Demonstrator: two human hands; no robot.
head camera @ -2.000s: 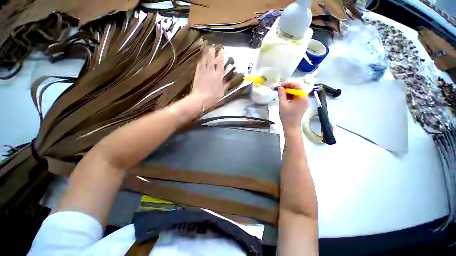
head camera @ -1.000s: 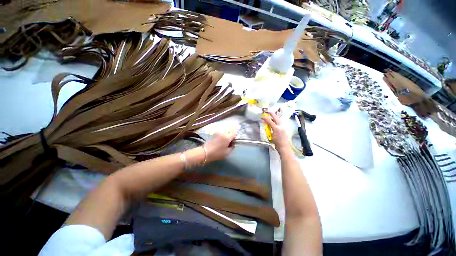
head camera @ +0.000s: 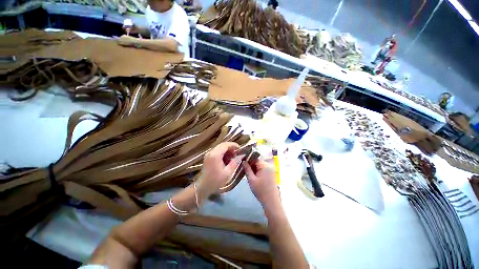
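Observation:
My left hand (head camera: 217, 164) and my right hand (head camera: 262, 177) are close together in the middle, fingers pinching the end of a brown strap (head camera: 235, 178). The strap hangs down between them. A thin yellow glue brush (head camera: 277, 169) sticks out at my right hand; how it is held is partly hidden. The large strap bundle (head camera: 152, 134), tied with a black band, fans out at the left up to my left hand. Just beyond my hands are the glue-crusted pot, largely hidden, with a yellow handle (head camera: 259, 141) over it, and the whitish glue bottle (head camera: 285, 106).
A hammer (head camera: 312, 176) lies right of my right hand, over a pale tape ring. A blue tape roll (head camera: 299, 130) and crumpled clear plastic stand behind. Loose straps (head camera: 226, 225) lie near my body. Thin dark strips are at far right. A person (head camera: 168, 26) works across the table.
My left hand has risen and now meets my right hand at a strap end. My right hand has moved left from the glue pot. The view has tilted up, showing another person.

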